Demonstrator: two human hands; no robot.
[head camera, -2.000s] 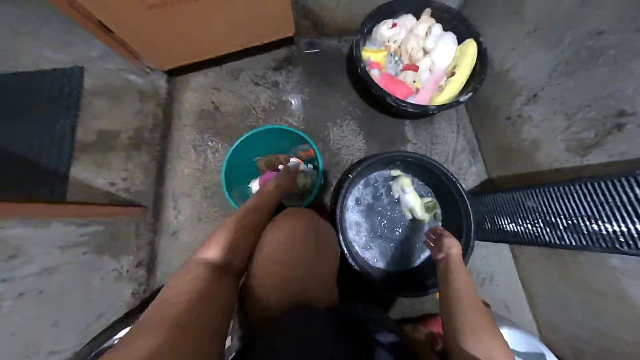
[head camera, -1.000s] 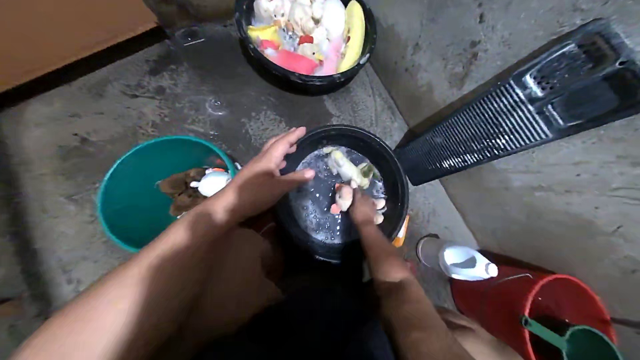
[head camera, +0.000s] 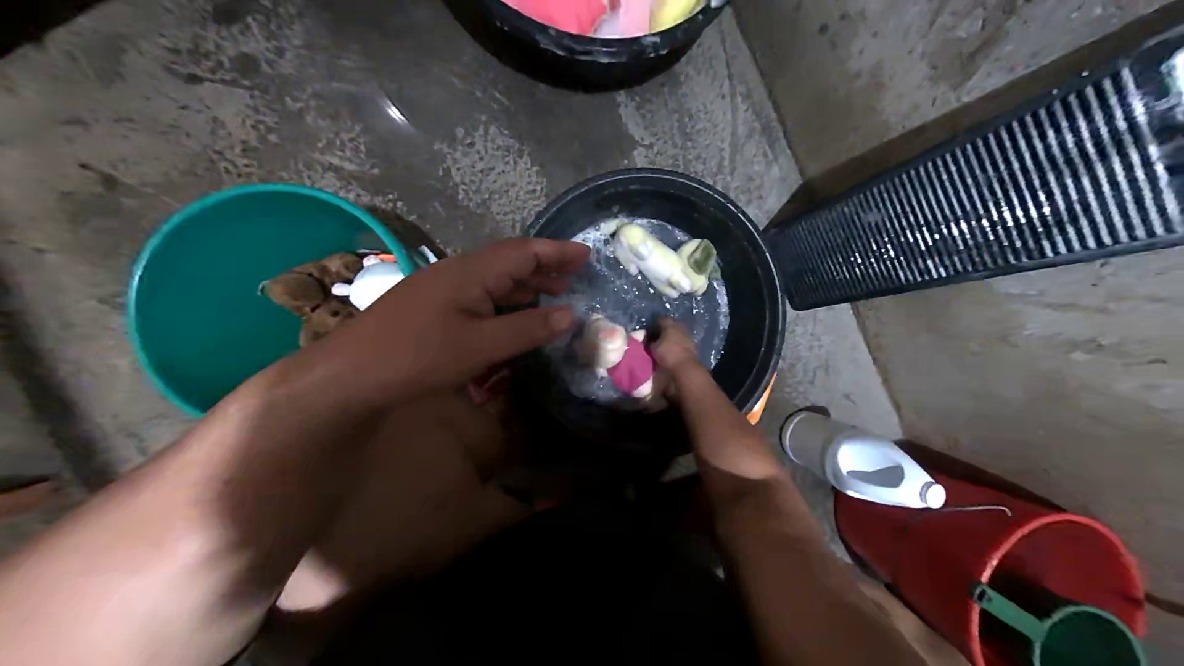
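A black basin (head camera: 754, 305) holds sudsy water. In it lies a pale yellow-green stuffed toy (head camera: 661, 259) at the far side. Nearer to me, my right hand (head camera: 673, 350) grips a small stuffed toy with a pink garment (head camera: 631, 365) by its right side. My left hand (head camera: 509, 296) is over the basin's left rim, fingers apart and holding nothing. Beneath and left of my left forearm is a green basin (head camera: 148, 277), where a brown stuffed toy (head camera: 310, 287) and a white one (head camera: 370, 280) lie.
Beyond stands another black tub (head camera: 592, 55) of colourful stuffed toys. A ridged black plastic panel (head camera: 971, 185) leans beside the wall at right. At lower right are a white plastic jug (head camera: 874, 467), a red bucket (head camera: 911, 546) and a green dipper (head camera: 1087, 638). The concrete floor (head camera: 416, 129) looks wet.
My left hand was in the green basin two seconds ago and is now over the black basin. The pink-clad toy now shows in the black basin, under my right hand. The view has shifted right.
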